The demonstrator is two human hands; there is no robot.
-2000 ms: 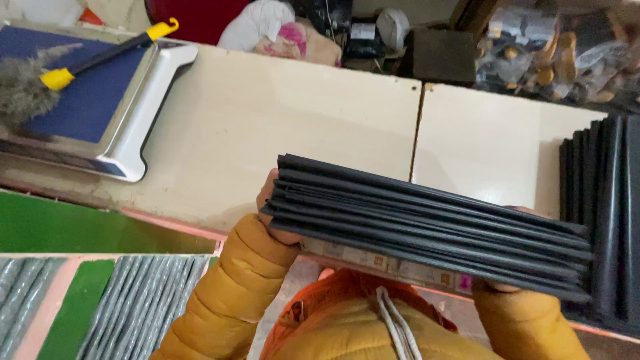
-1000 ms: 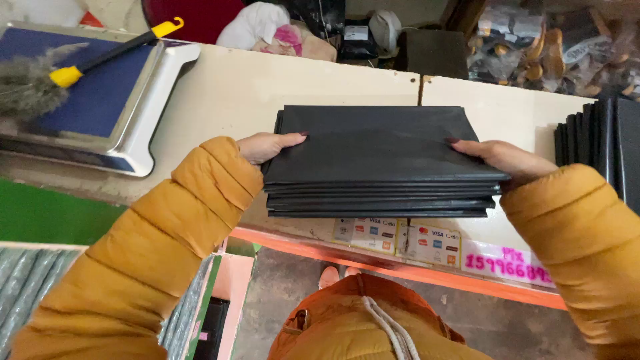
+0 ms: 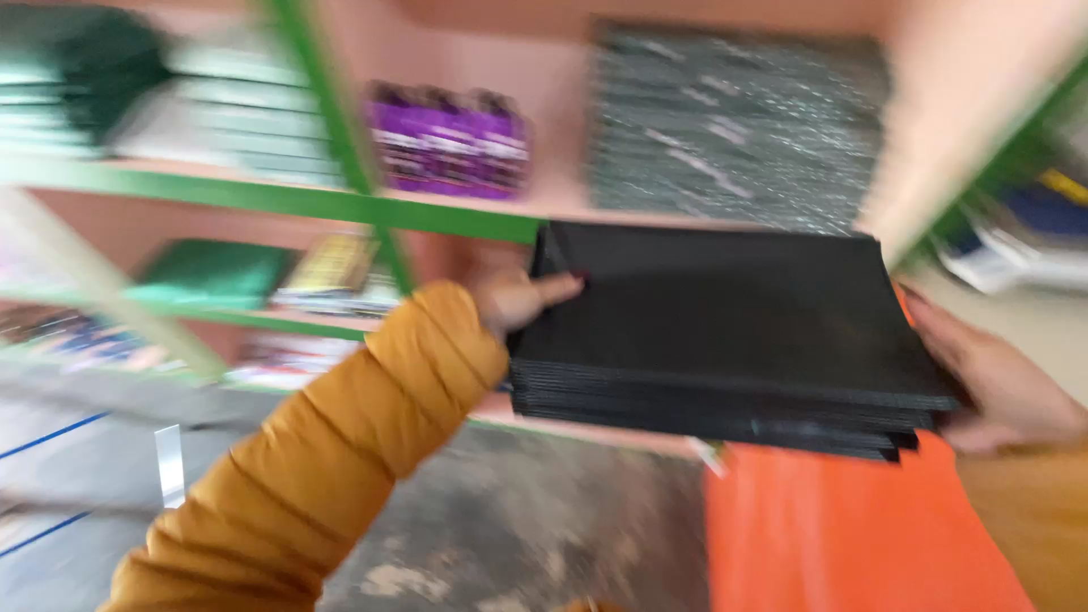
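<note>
A stack of flat black packets (image 3: 722, 314), perhaps folded plastic bags, is held between both hands in front of the shelves. My left hand (image 3: 523, 297) grips its left end, with the thumb on the top face. At the right end, my right hand (image 3: 977, 365) holds the edge from the side, its fingers partly hidden. Behind the stack's far edge, a pile of clear-wrapped grey-green packets (image 3: 739, 127) fills a shelf compartment. The view is blurred by motion.
Green-edged pink shelves (image 3: 459, 217) hold purple bottles (image 3: 450, 140), dark green packs (image 3: 85, 76) and a green packet (image 3: 212, 272). An orange apron or cloth (image 3: 850, 527) hangs below the stack. Grey floor (image 3: 510, 518) shows beneath; a scale (image 3: 1011, 246) stands at right.
The view has swung from the counter to the shelves. The stack, seen edge-on at first, was turned flat and carried along in both hands away from the counter.
</note>
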